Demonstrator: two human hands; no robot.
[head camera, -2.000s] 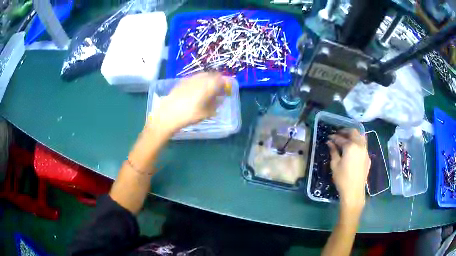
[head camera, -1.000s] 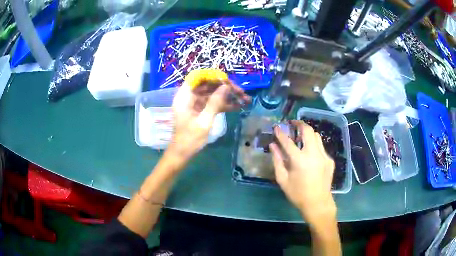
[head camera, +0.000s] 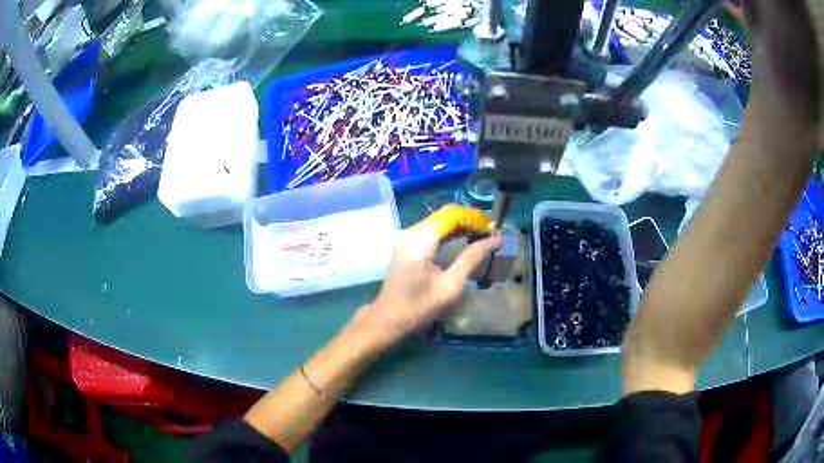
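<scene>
The arbor press (head camera: 529, 127) stands on the bench, its thin ram (head camera: 502, 206) pointing down over the fixture block (head camera: 500, 262). My left hand (head camera: 429, 276) is at the fixture, with thumb and index fingertip close together beside the ram's lower end. Anything between them is too small to tell. A bright yellow cover (head camera: 459, 219) is on a finger of this hand. My right forearm (head camera: 714, 244) rises to the upper right, and the right hand is cut off by the top edge. The clear box of black rings (head camera: 583, 285) sits right of the press.
A shallow clear box (head camera: 321, 240) with a few pins lies left of the press. Behind it are a blue tray (head camera: 280, 172) of pins and a white box (head camera: 212, 149). Plastic bags (head camera: 655, 136) lie behind right. Another blue tray (head camera: 804, 303) is at the far right.
My left hand has moved from above the left box to the fixture. My right hand has left the fixture and gone up and right out of the picture. The view has shifted slightly.
</scene>
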